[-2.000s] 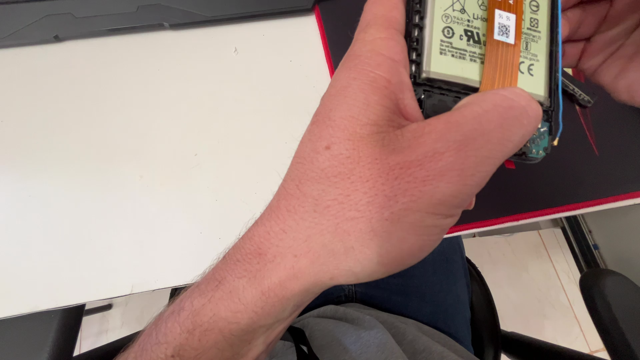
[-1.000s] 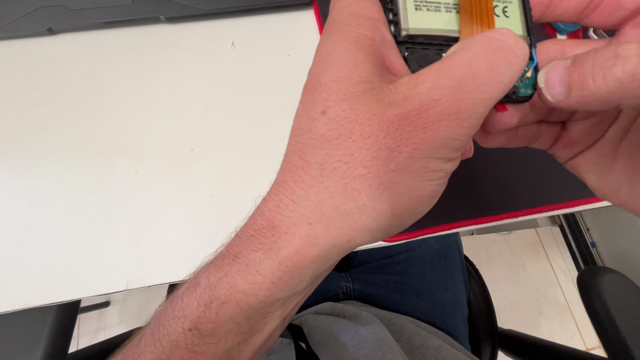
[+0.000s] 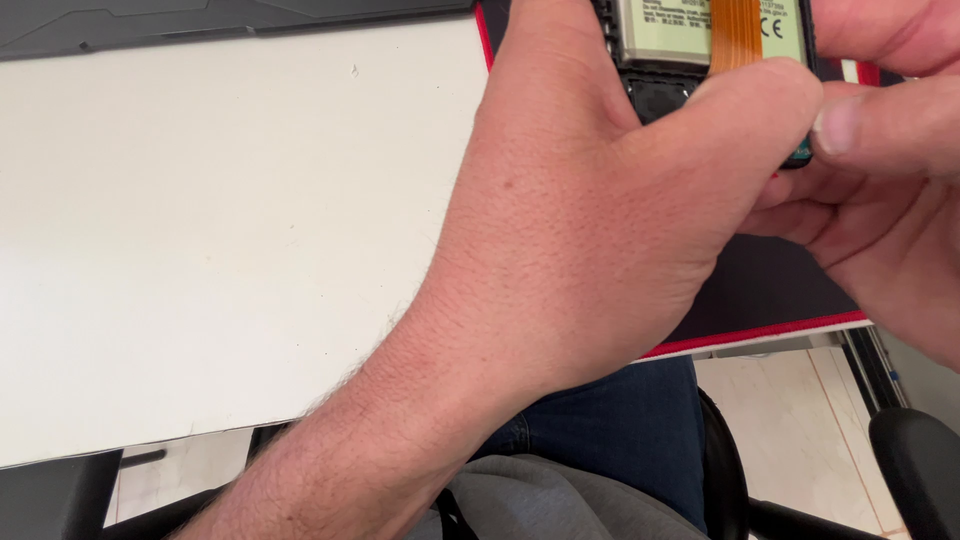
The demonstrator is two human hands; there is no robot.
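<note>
My left hand point(image 3: 585, 202) grips an opened smartphone point(image 3: 660, 96) at the top right, its thumb lying across the lower end. Inside the phone is a battery point(image 3: 667, 30) with printed writing. An orange flex cable point(image 3: 735, 37) runs over the battery and passes under my left thumb. My right hand point(image 3: 885, 142) is at the phone's lower right corner, its thumb tip touching the edge beside a bit of green circuit board point(image 3: 802, 148). The right fingers curl beneath that corner. The phone's upper part is out of frame, and its lower end is mostly hidden by my left thumb.
A black mat point(image 3: 772, 292) with a red border lies under the hands on a white table point(image 3: 225, 225). A dark grey plastic object point(image 3: 150, 26) spans the table's far left edge. Chair armrests point(image 3: 915, 465) and my lap are below the table's near edge.
My right hand has come in to the phone's lower right corner, where it was apart from it two seconds ago. The blue cable seen there earlier is now hidden.
</note>
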